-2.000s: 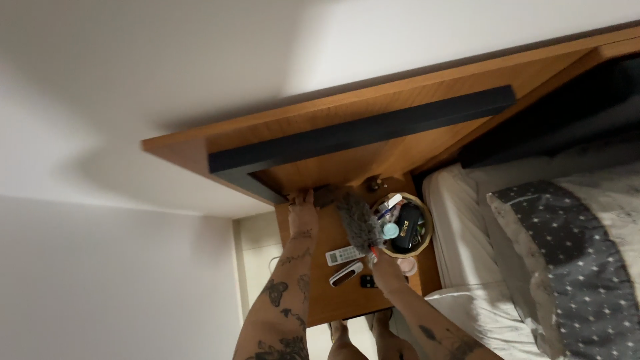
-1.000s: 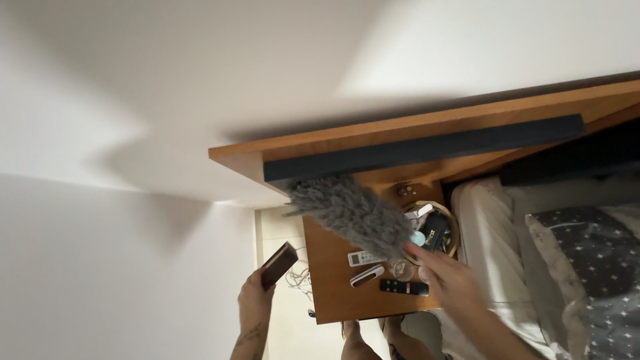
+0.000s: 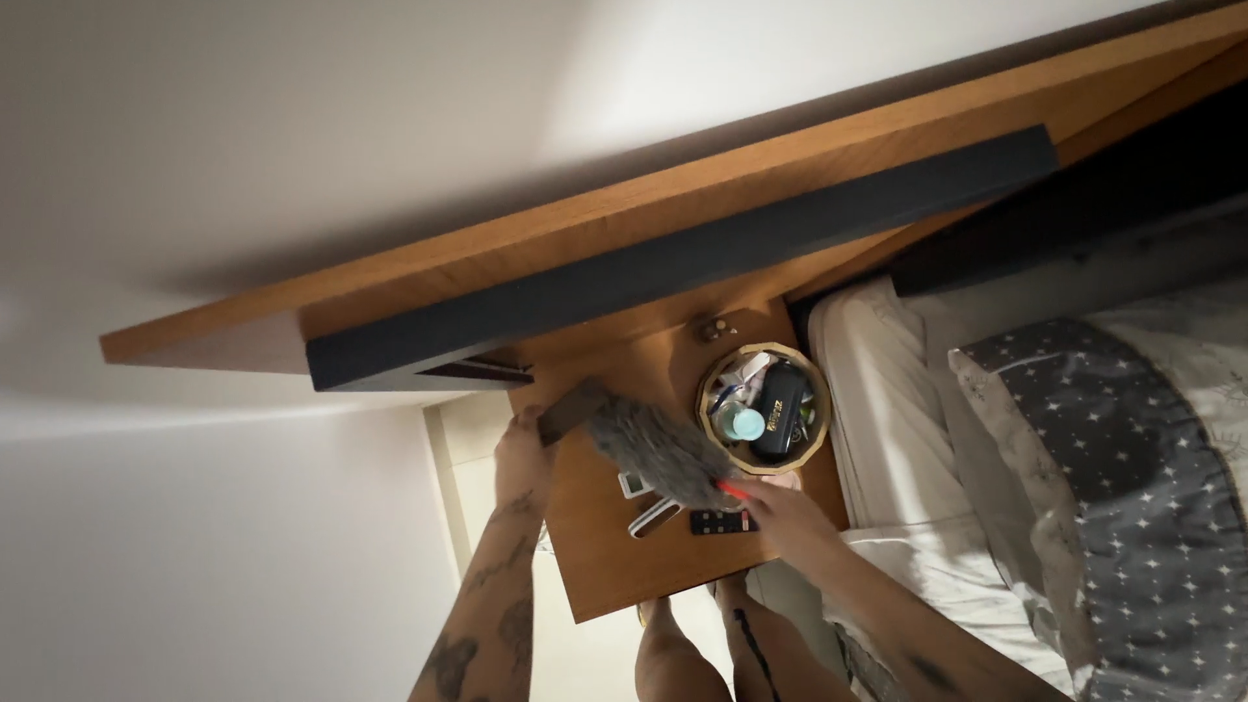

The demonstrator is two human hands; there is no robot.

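My right hand (image 3: 780,512) grips the red handle of a fluffy grey duster (image 3: 658,448), held over the wooden bedside table (image 3: 604,575). The duster's far end meets a small dark rectangular object (image 3: 568,411), which my left hand (image 3: 524,458) holds by its edge at the table's left side. Partly under the duster lie a white remote control (image 3: 634,484) and a white and dark oblong item (image 3: 653,518). Beside them is a black remote control (image 3: 717,523). A round basket (image 3: 707,385) holding a black case (image 3: 780,409) and a turquoise-lidded jar (image 3: 748,424) stands to the right.
A wooden headboard panel (image 3: 682,185) with a dark padded bar (image 3: 682,253) juts above the table. Small items (image 3: 720,329) sit behind the basket. At the right is the bed (image 3: 868,419) with a star-patterned pillow (image 3: 1141,507). My legs (image 3: 673,653) are at the table's front edge.
My left hand has brought the dark object from beyond the table's left side to the duster's tip. The duster has moved from near the padded bar to low over the table.
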